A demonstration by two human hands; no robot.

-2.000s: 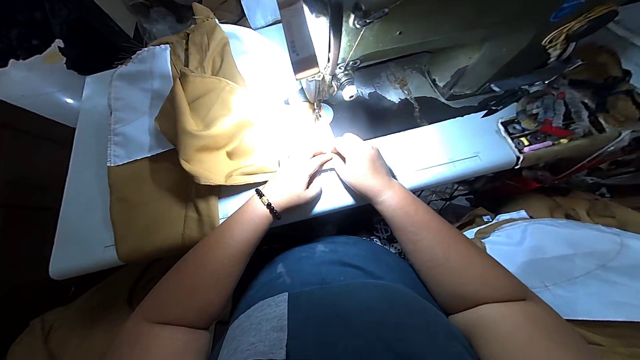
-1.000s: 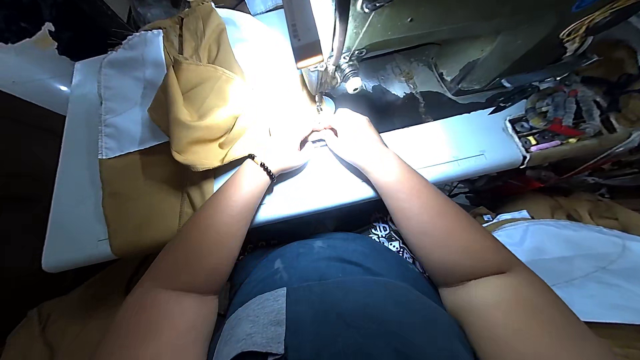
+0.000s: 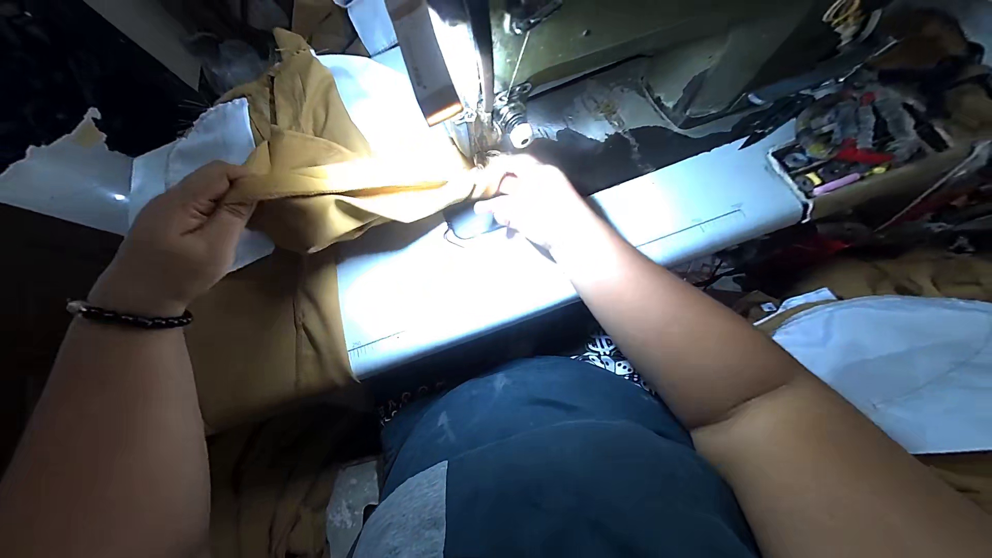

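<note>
A tan fabric garment (image 3: 318, 186) with white lining (image 3: 372, 93) lies bunched on the sewing machine's white table. My left hand (image 3: 186, 229) pinches a fold of the tan cloth at the left and holds it stretched toward the needle area. Close beside the presser foot (image 3: 482, 155), my right hand (image 3: 539, 201) has its fingers on the other end of the cloth; strong glare hides part of the fingertips. The green sewing machine (image 3: 612, 46) stands behind, its lamp lighting the cloth.
A tray (image 3: 802, 182) of bobbins, scraps and small tools sits at the table's right end. White and tan cloth (image 3: 891, 372) lies lower right. Rulings mark the white table edge (image 3: 465, 310). More tan cloth (image 3: 240, 349) hangs over the table's front left.
My left hand has moved left from beside my right hand at the needle and now holds the tan cloth drawn out. My right hand stays near the presser foot.
</note>
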